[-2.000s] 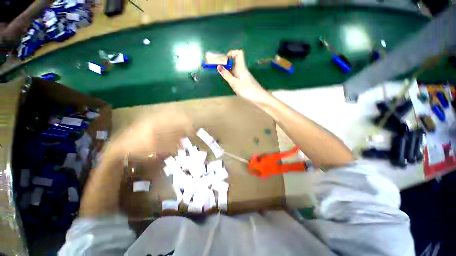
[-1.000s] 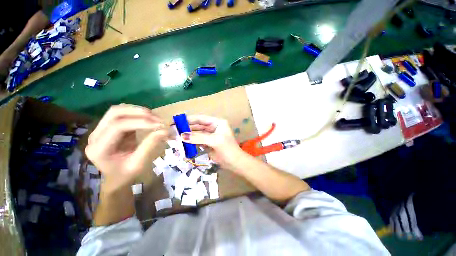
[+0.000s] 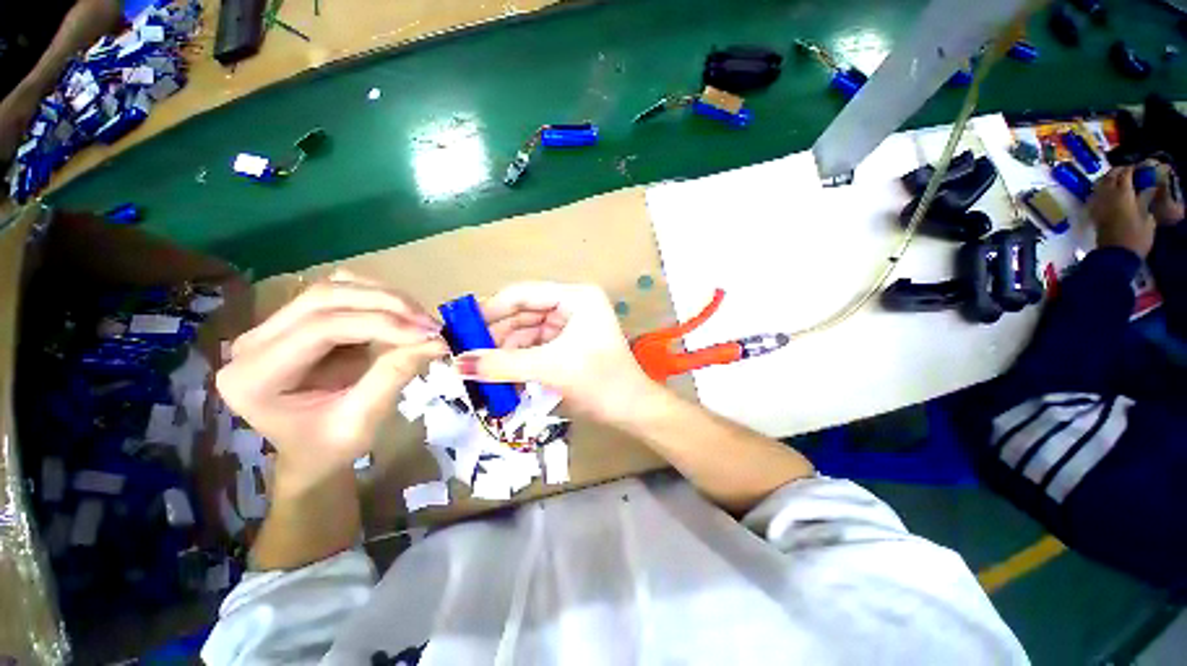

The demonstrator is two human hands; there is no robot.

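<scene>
A blue battery pack is held upright and slightly tilted above the cardboard mat. My right hand grips it from the right side. My left hand is at its upper left edge, thumb and fingertips pinched together; whether they hold a thin white piece or the pack's edge is unclear. Thin lead wires hang from the pack's lower end over a loose pile of white labels.
An orange air gun lies right of the pile, its pale hose crossing the white board. A carton of packs stands at left. Black curved parts lie at right beside a seated person. The green belt carries several packs and a black part.
The right hand brought a pack back from the belt, and both hands came together over the mat. In the last second they barely moved. The neighbour's hands came into view at right.
</scene>
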